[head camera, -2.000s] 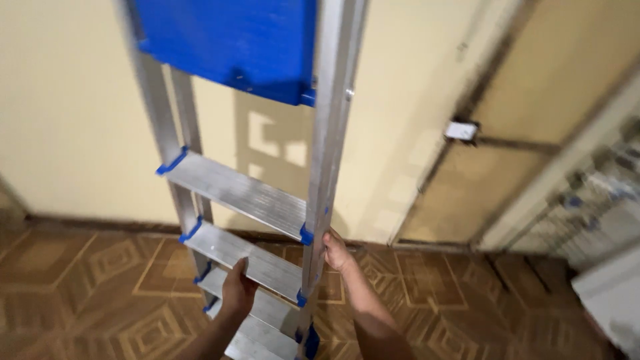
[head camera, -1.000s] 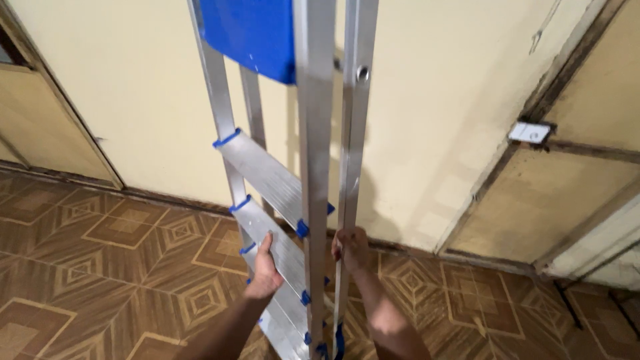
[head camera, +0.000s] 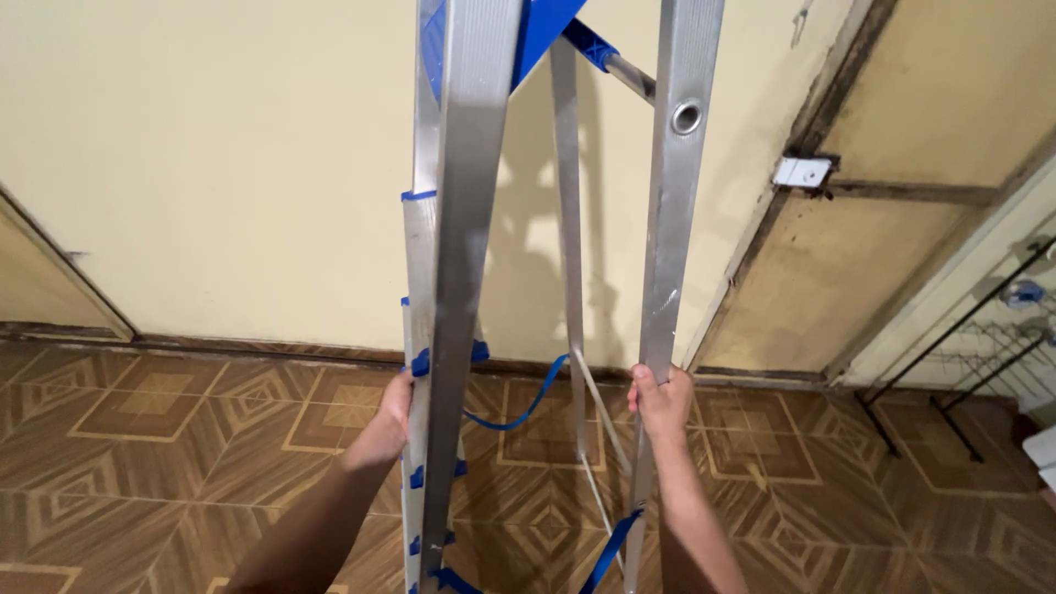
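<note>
An aluminum stepladder (head camera: 470, 247) with blue plastic fittings stands upright in front of me, seen from its side, its front and rear legs spread apart. My left hand (head camera: 398, 406) is at the step side, against a step's edge; its fingers are partly hidden behind the ladder. My right hand (head camera: 662, 402) is closed around the rear leg (head camera: 678, 214) at the right. A blue strap (head camera: 612, 551) runs low between the front and rear legs, and another blue strap (head camera: 528, 412) hangs farther back. The ladder's top and feet are largely out of view.
A cream wall (head camera: 247, 181) rises behind the ladder. To the right is a door (head camera: 874, 272) with a white latch plate (head camera: 802, 172). A black metal rack (head camera: 949, 338) stands at the far right. The floor (head camera: 272, 495) is patterned in brown.
The ladder has turned from its steps facing me to side-on, and its rear legs have swung away from the front. My right hand has moved to the rear leg, away from the front rail.
</note>
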